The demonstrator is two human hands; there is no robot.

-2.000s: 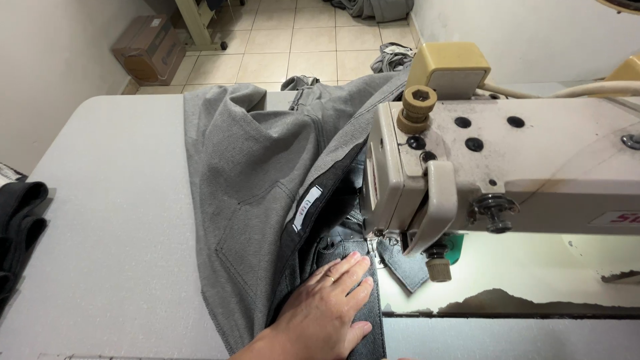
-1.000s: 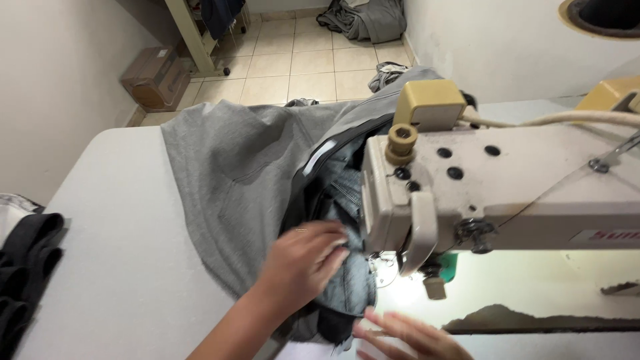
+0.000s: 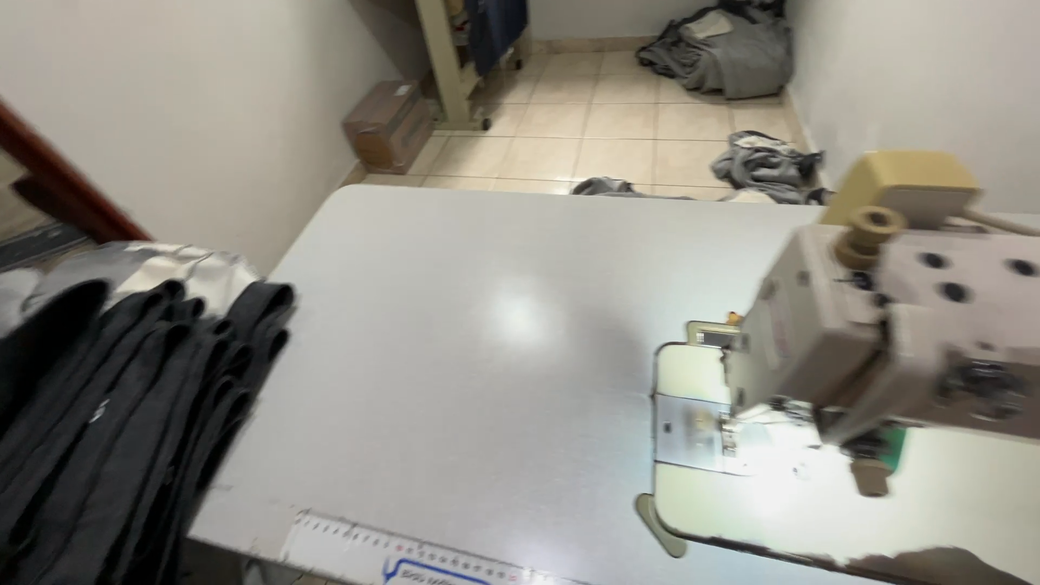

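Observation:
Neither my left hand nor my right hand shows in the head view. The industrial sewing machine point(image 3: 845, 325) stands at the right, its needle area lit over the metal needle plate point(image 3: 691, 431). Several dark folded fabric pieces point(image 3: 138, 422) hang over the left side of the white table point(image 3: 455, 341). Along the table's front edge lies a white ruler point(image 3: 406, 552) with blue markings. No fabric lies under the machine's head.
Beyond the table, a cardboard box point(image 3: 390, 126) sits on the tiled floor by the left wall. Grey garments lie in a pile point(image 3: 723, 53) and a smaller heap point(image 3: 764, 166) near the right wall. Light fabric point(image 3: 187, 272) rests behind the dark pieces.
The grey garment that lay on the table beside the machine is gone from it. Both hands, seen at the garment and machine one second ago, have left the view. The view has swung left.

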